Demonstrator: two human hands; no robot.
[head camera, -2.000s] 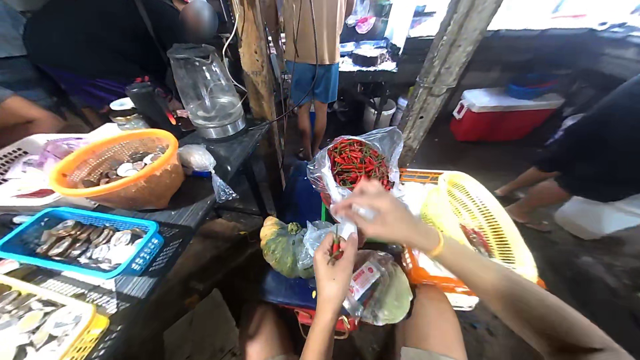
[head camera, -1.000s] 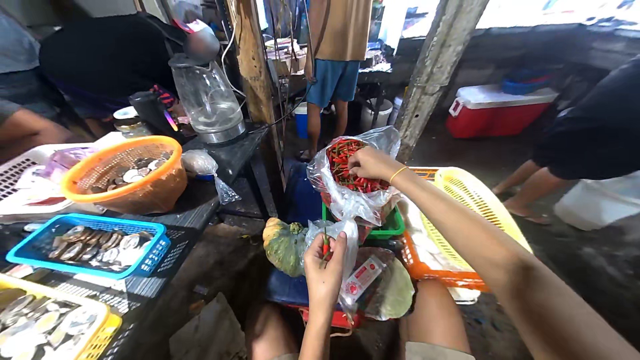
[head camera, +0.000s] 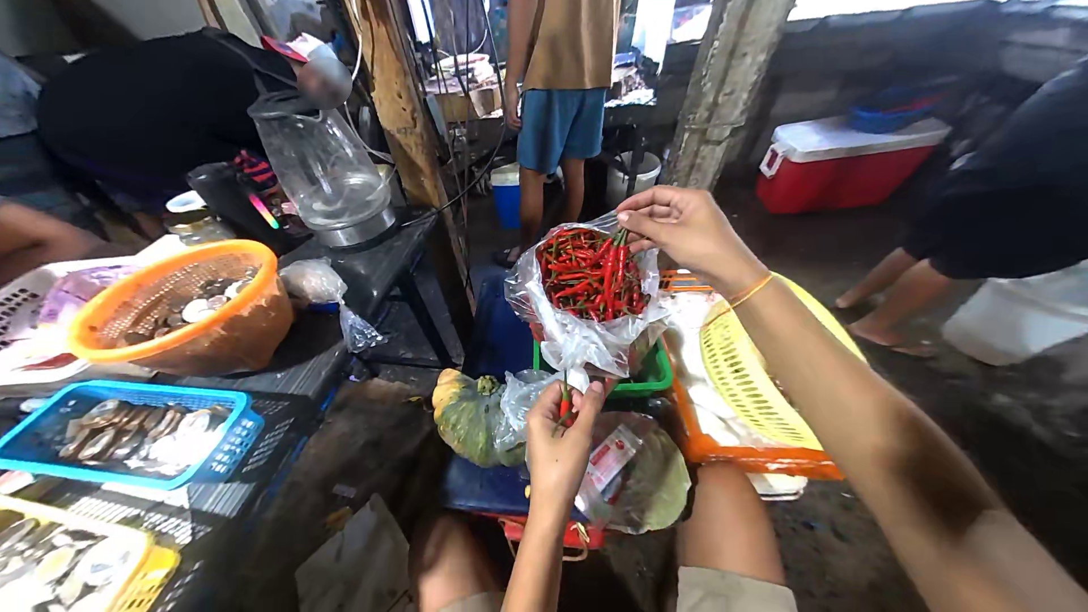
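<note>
A clear plastic bag (head camera: 586, 331) full of red chilies (head camera: 582, 276) stands in a green plastic basket (head camera: 650, 374). Over its right side, my right hand (head camera: 676, 225) pinches several red chilies by their green stems, the pods hanging down. Below the bag, my left hand (head camera: 565, 416) holds a red chili (head camera: 565, 404) between thumb and fingers, against a crumpled clear bag (head camera: 518, 404). A green and orange pumpkin (head camera: 467, 416) lies left of that hand. To its right, a packet with red print (head camera: 614, 459) rests in clear plastic on a pale green round piece (head camera: 667, 484).
On the left table stand an orange basket (head camera: 272, 306), a blue basket (head camera: 246, 425), a yellow basket (head camera: 157, 561) with shellfish and a glass jug (head camera: 319, 170). At right are a yellow basket (head camera: 765, 365) and a red cooler (head camera: 829, 178). Several people are around.
My right hand was down in the chilies one second ago; it has risen to the bag's upper right with several of them. My left hand stays low with its chili.
</note>
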